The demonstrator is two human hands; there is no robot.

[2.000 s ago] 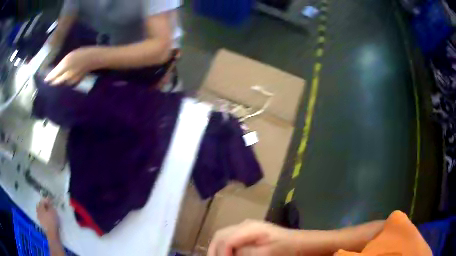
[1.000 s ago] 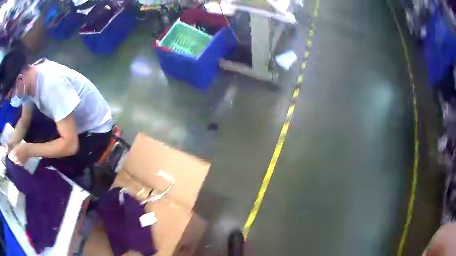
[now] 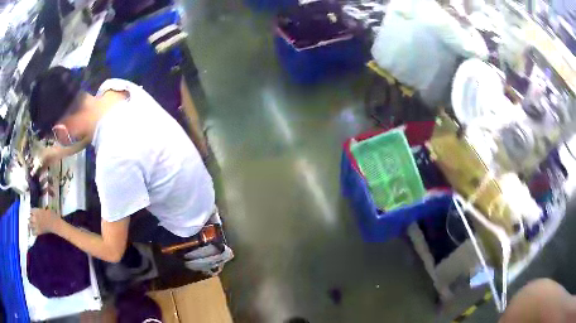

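A dark purple garment (image 3: 58, 266) lies on the white tabletop (image 3: 66, 306) at the lower left, under the hands of a seated worker at a sewing machine. Another dark purple piece (image 3: 136, 308) shows at the bottom edge beside an open brown carton (image 3: 201, 303). At the lower right corner a blurred, rounded piece of bare skin (image 3: 542, 306) is cut off by the edge; it looks like my right hand or forearm, and no fingers can be made out. My left hand is not in view.
The worker in a light grey shirt (image 3: 148, 167) sits at the left. A blue crate (image 3: 372, 226) with a green basket (image 3: 388, 170) stands right of centre on the green floor. Another person in pale clothing (image 3: 417, 47) sits behind it. A white-legged table stands at the right.
The view has swung left and up over the sewing row. The worker and carton show differently, and the blue crate is nearer. My left hand, seen earlier at the table, is out of view.
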